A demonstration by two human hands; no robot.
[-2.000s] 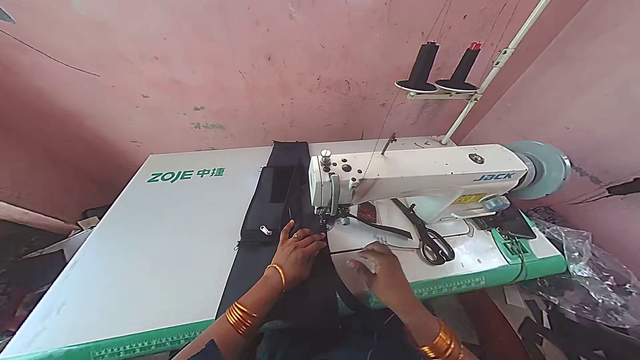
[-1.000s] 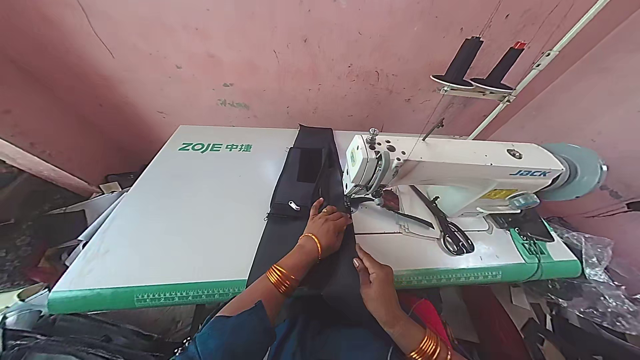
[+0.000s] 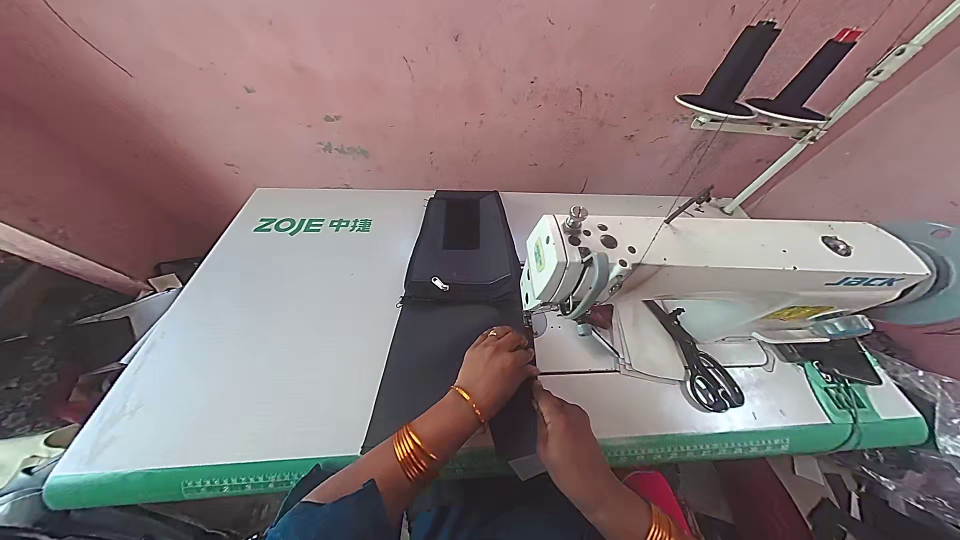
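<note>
A long black fabric piece (image 3: 442,345) lies across the white sewing table, its right edge under the head of the white Jack sewing machine (image 3: 720,255). A zipper with a silver pull (image 3: 439,283) crosses the fabric, and a darker rectangular patch (image 3: 461,223) sits above it. My left hand (image 3: 499,367) rests on the fabric just in front of the needle area, fingers bent at the right edge, pinching it. Lower down, my right hand (image 3: 566,435) has its fingertips against the same edge; whether they grip it is hidden.
Black-handled scissors (image 3: 709,375) lie right of the needle area, beside pale sheets (image 3: 649,345). Two black thread cones (image 3: 739,67) stand on a holder at the upper right. A dark flat object (image 3: 844,360) lies at the table's right end. The table's front edge is green (image 3: 262,480).
The black fabric has moved away from me along the machine, and its near end now shows at the table's front edge. My right hand has come from beside the fabric to its edge.
</note>
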